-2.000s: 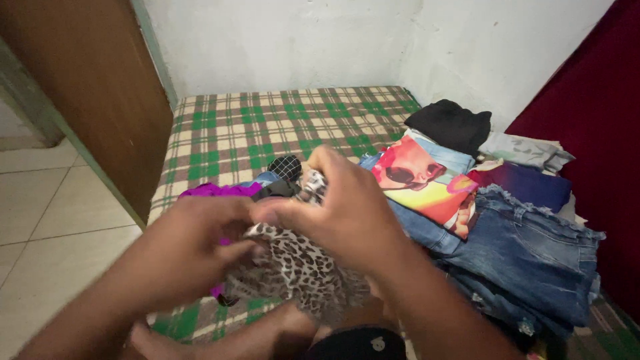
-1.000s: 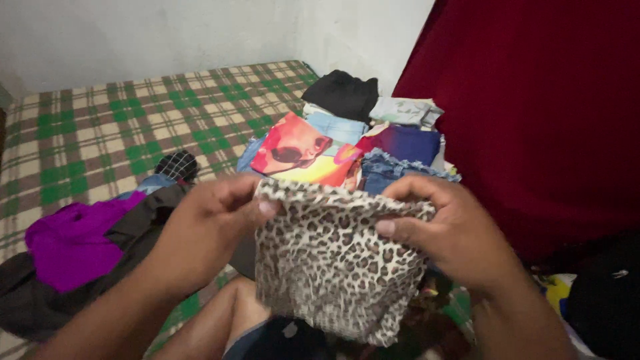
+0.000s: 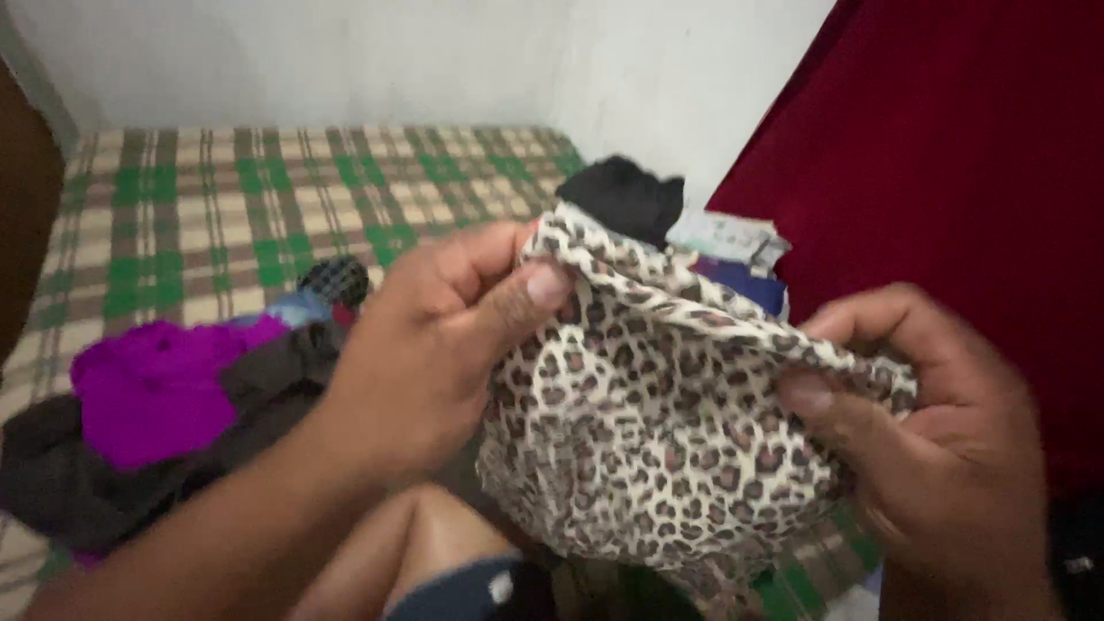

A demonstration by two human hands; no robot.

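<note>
A leopard-print cloth garment (image 3: 673, 431) hangs between my two hands, with a gathered waistband along its top edge. My left hand (image 3: 440, 345) pinches the band's left end between thumb and fingers. At the other end, lower in the view, my right hand (image 3: 931, 414) grips the band with its thumb in front. The garment's lower part droops in loose folds above my lap and hides part of the clothes behind it.
Purple cloth (image 3: 164, 388) and dark grey clothing (image 3: 60, 474) lie loose on the plaid bedding (image 3: 259, 181) at left. Behind the garment sit a folded black cloth (image 3: 625, 198), a pale folded cloth (image 3: 729, 237) and a blue one (image 3: 742, 285). A dark red curtain (image 3: 949, 172) hangs at right.
Two seconds ago the leopard-print garment was bunched between my hands; one second ago it was spread with its band nearly level. Now the band slants down to the right.
</note>
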